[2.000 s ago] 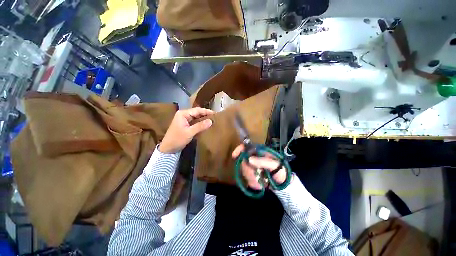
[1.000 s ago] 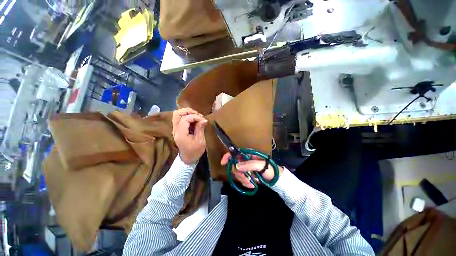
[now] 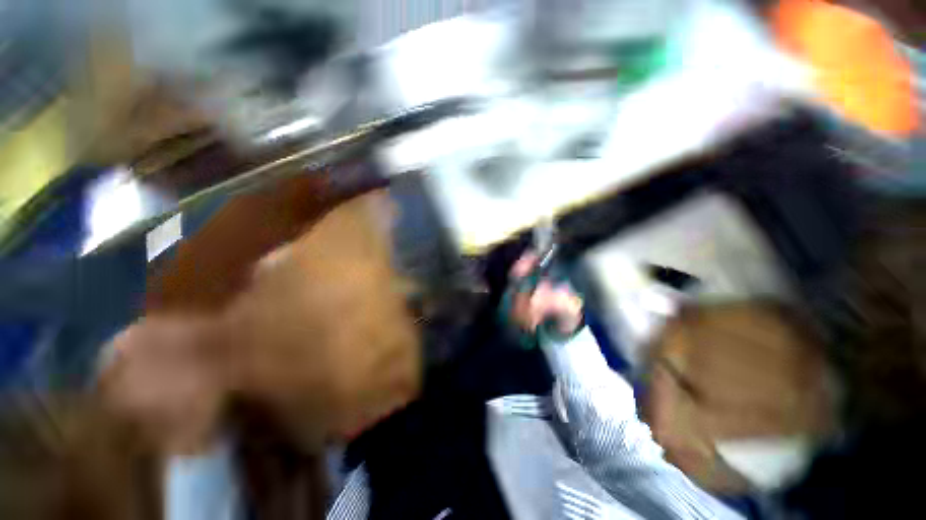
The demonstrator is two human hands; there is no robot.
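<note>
The view is strongly blurred. The brown tube-shaped cloth (image 3: 330, 305) hangs in front of me at left centre, its darker inner side (image 3: 239, 239) showing at the opening. My left hand (image 3: 168, 366) is a smeared shape at the cloth's left side; its fingers and grip cannot be made out. My right hand (image 3: 548, 303) is right of the cloth, near the machine table's front edge, shut on the green-handled scissors (image 3: 518, 323). The blades point up, blurred. A small pale piece (image 3: 163, 237) shows by the cloth opening.
The white sewing machine table (image 3: 482, 198) with its yellowish edge lies beyond my right hand. A brown heap (image 3: 741, 381) is at lower right. A bright orange shape (image 3: 858, 66) is at upper right. Yellow pieces (image 3: 30, 157) are at the far left.
The view has swung to the right and blurred. My right hand with the scissors has moved away from the cloth towards the table edge. My left hand now appears lower and farther left.
</note>
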